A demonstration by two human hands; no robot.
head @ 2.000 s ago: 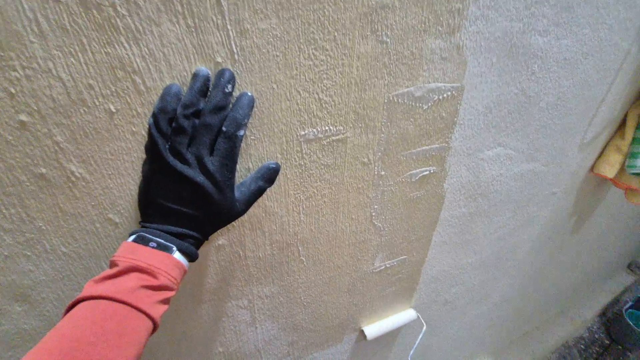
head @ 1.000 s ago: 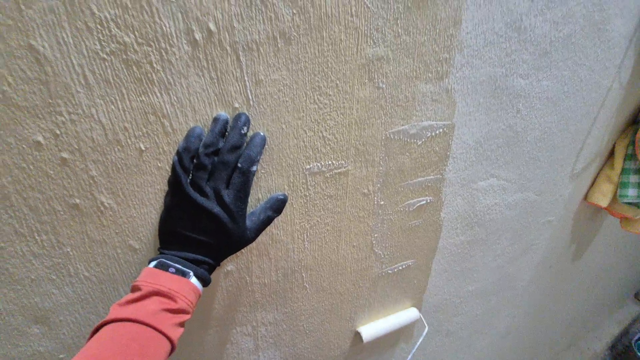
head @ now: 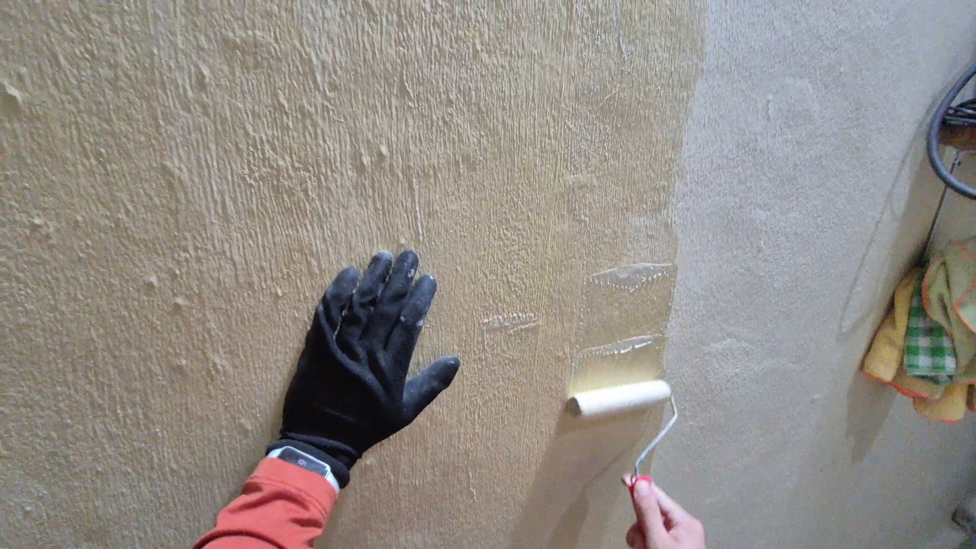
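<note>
My left hand (head: 358, 358), in a black work glove with pale specks on its fingertips, lies flat on the textured wall (head: 229, 191) with its thumb apart from the fingers. A watch and a red-orange sleeve show at its wrist. At the bottom right my bare right hand (head: 663, 522) grips the red handle of a small paint roller (head: 621, 399). The white roller sleeve touches the wall near the edge between the darker, tan area and the paler area. Raised, shiny wet-looking ridges (head: 631, 276) mark the tan surface above it.
Cloths (head: 929, 352), one of them green-and-white checked, hang along the right edge. Above them is a dark looped cable or hose (head: 936, 137). The paler wall surface (head: 770, 252) runs between them and the tan area.
The roller has moved up the wall beside the tan area's edge, and my right hand has come into view on its handle. The view has shifted upward. My left hand stays flat on the wall.
</note>
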